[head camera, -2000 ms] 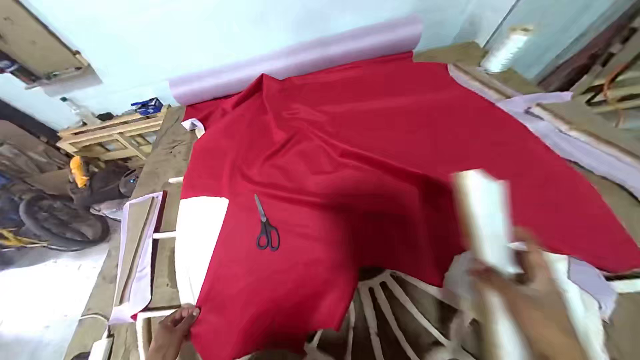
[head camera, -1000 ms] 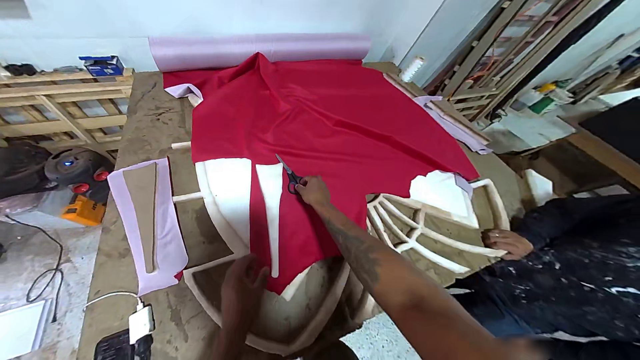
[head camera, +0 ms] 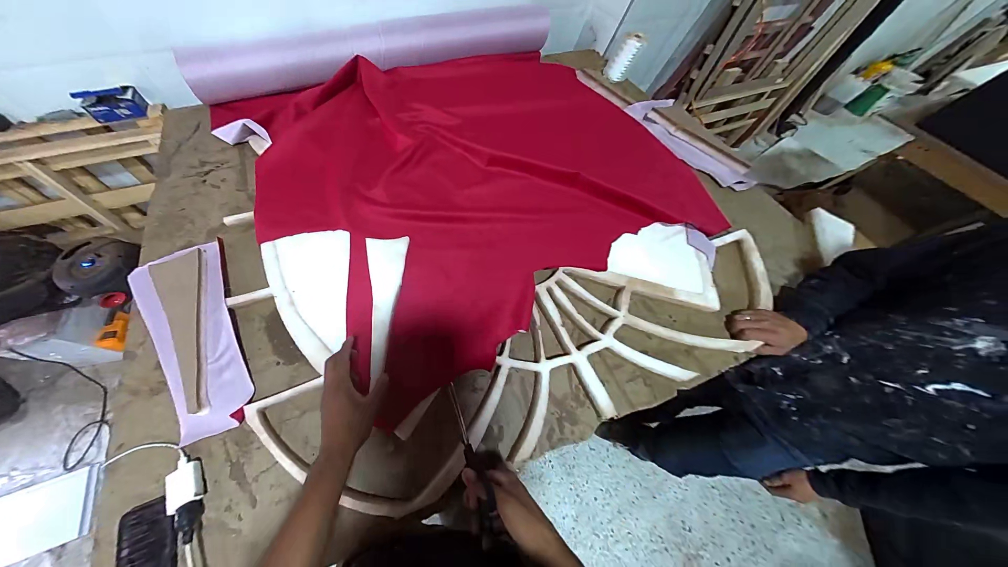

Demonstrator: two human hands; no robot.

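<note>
A large sheet of red fabric (head camera: 472, 181) is spread over the work table. My left hand (head camera: 349, 394) rests near its lower left edge, touching the base of a narrow white tapered piece (head camera: 383, 291) that lies on the red. Beside that piece, a broad white panel (head camera: 313, 276) shows at the fabric's left. Low in the view, my right hand (head camera: 492, 492) grips black-handled scissors (head camera: 465, 433), whose blades point up toward the fabric's bottom edge. Curved pale frame strips (head camera: 583, 370) fan out below and right of the fabric. A lilac-backed piece (head camera: 169, 339) carries a brown tapered template (head camera: 185, 315).
A co-worker in dark, paint-marked clothing (head camera: 882, 354) stands at the right, one hand (head camera: 768, 331) on the frame. A lilac roll (head camera: 370, 47) lies along the wall. A thread cone (head camera: 624, 57) stands behind. A white plug adapter (head camera: 184, 487) and cable are at lower left.
The narrow white piece now lies on the red fabric, unlike two seconds ago. The scissors, lying on the fabric two seconds ago, have come down toward me in my right hand.
</note>
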